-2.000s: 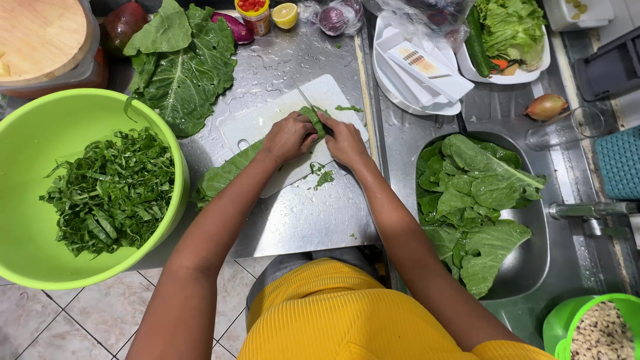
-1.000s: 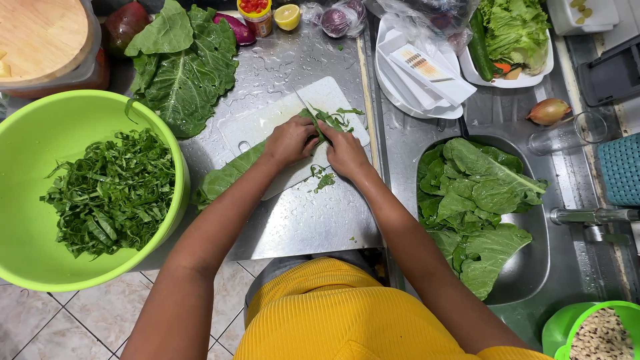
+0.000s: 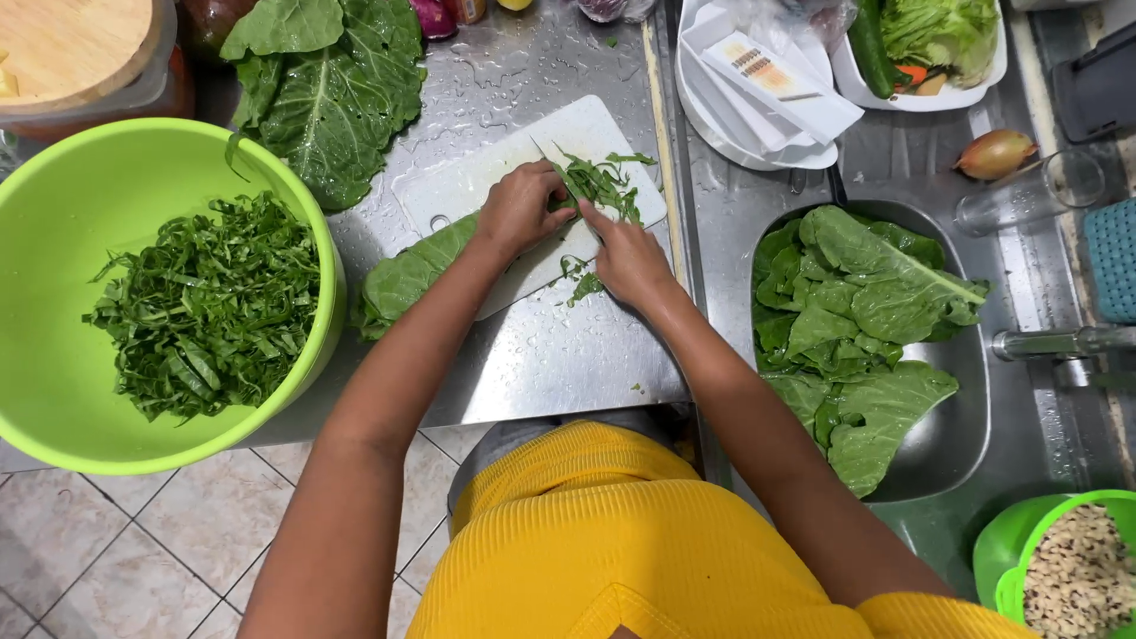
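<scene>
My left hand (image 3: 524,209) presses a roll of collard leaves (image 3: 417,271) onto the white cutting board (image 3: 581,133). My right hand (image 3: 626,253) grips a knife, mostly hidden, with its narrow blade (image 3: 552,158) pointing away across the board at the roll's cut end. Thin green shreds (image 3: 603,185) lie just right of the blade, and a few more (image 3: 581,282) sit at the board's near edge. To the left, a large lime-green bowl (image 3: 311,373) holds a heap of shredded leaves (image 3: 217,311).
Whole leaves (image 3: 342,106) lie behind the bowl. At right, the sink basin (image 3: 941,470) holds more leaves (image 3: 861,275), near a faucet (image 3: 1056,343). White slicer parts (image 3: 772,80), an onion (image 3: 996,155), a glass (image 3: 1029,193) and a green container of beans (image 3: 1078,568) surround it.
The pile of cut shreds to the right of the blade has grown. Both hands stay close together at the board, the left one still on the roll.
</scene>
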